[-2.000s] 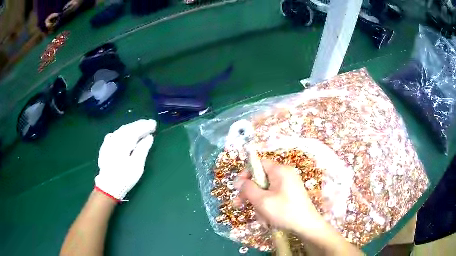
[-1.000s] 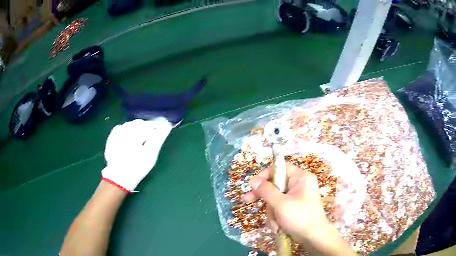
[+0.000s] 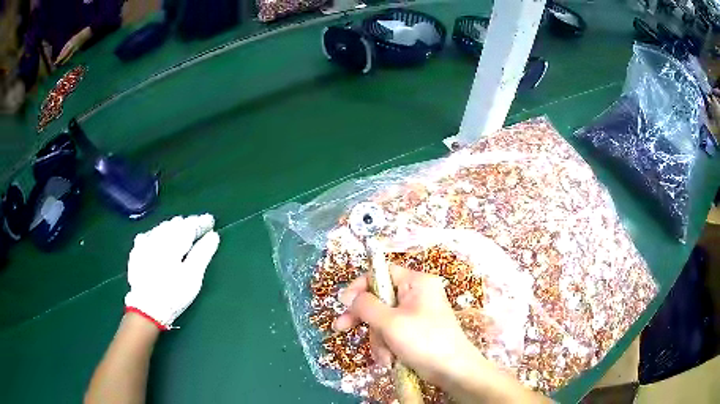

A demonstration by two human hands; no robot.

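Observation:
My right hand [image 3: 418, 316] is bare and closed around the wooden handle of a hammer [image 3: 380, 272], over the open bag. The hammer's round grey face with a dark central dimple points up. The clear plastic bag [image 3: 553, 237] is full of small copper-coloured pieces, loose at its open mouth. My left hand [image 3: 167, 268], in a white knitted glove with a red cuff edge, rests on the green belt [image 3: 229, 316] left of the bag, fingers apart, holding nothing. A dark plastic part [image 3: 126, 185] lies beyond it at the left.
Fan units [image 3: 55, 207] are at the left edge, and more fans [image 3: 404, 35] lie at the back. A pale metal post [image 3: 501, 75] stands behind the bag. A bag of dark parts [image 3: 647, 146] is at the right. Copper pieces [image 3: 61, 96] and a person's hand [image 3: 73, 46] are far left.
The dark part has moved left, away from my gloved hand, which has let go of it or stopped touching it. More fans show at the back. My right hand still holds the hammer.

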